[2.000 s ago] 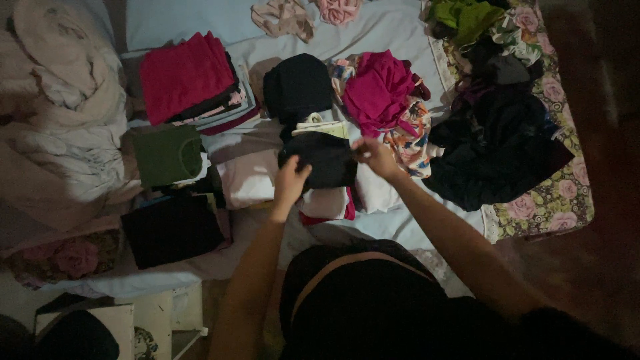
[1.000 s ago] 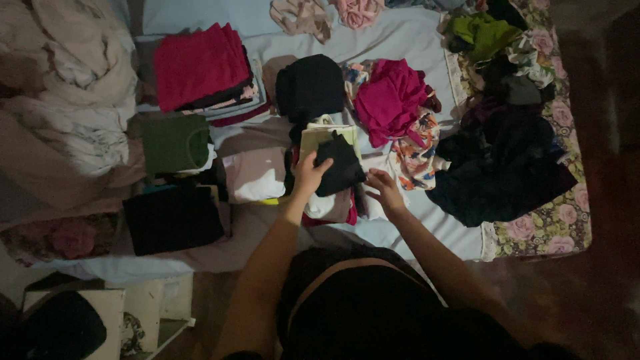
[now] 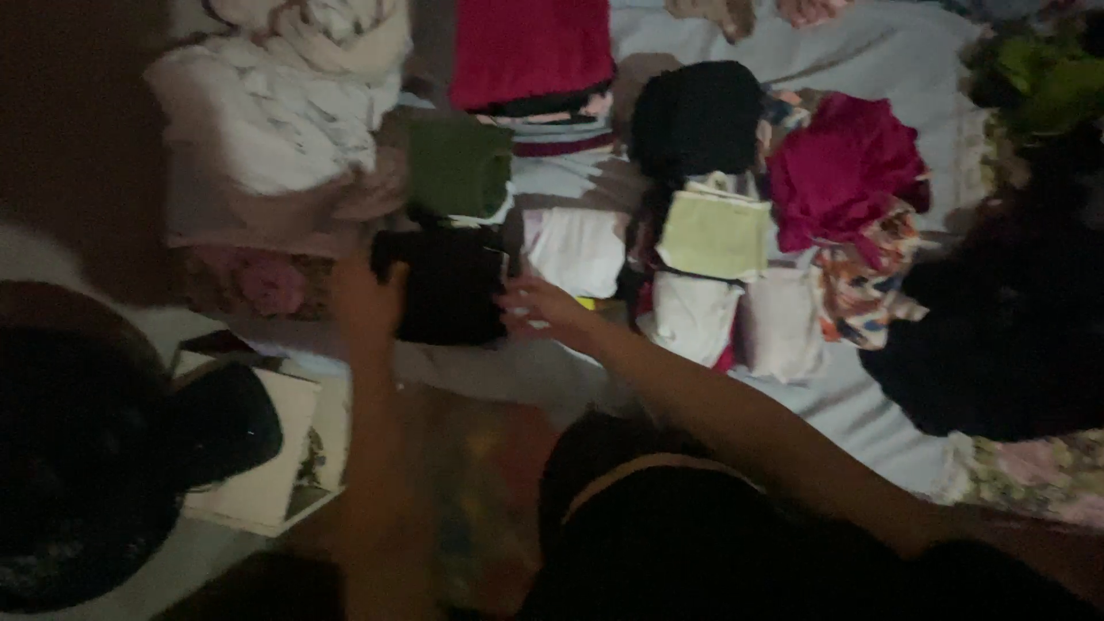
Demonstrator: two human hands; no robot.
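A stack of folded black clothing (image 3: 448, 285) lies near the bed's front edge, between my two hands. At its left side is my left hand (image 3: 371, 289), blurred, with the thumb over the edge. My right hand (image 3: 548, 310) reaches its right side with the fingers spread; whether either hand grips the cloth is unclear. Just behind lies a folded green garment (image 3: 460, 166). To the right are a folded white garment (image 3: 578, 250), a folded pale yellow-green cloth (image 3: 714, 235), a white folded piece (image 3: 693, 317) and a pale pinkish one (image 3: 783, 323).
Farther back are a red folded stack (image 3: 533, 52), a black folded pile (image 3: 697, 116) and a crumpled magenta garment (image 3: 845, 172). Loose dark clothes (image 3: 992, 336) lie at right, a rumpled cream blanket (image 3: 293, 103) at back left. A dark rounded object (image 3: 78, 457) stands at lower left.
Both hands have moved left from the middle piles to the black stack. The small black cloth handled earlier has left the yellow-green cloth, which is now uncovered. The view has shifted left.
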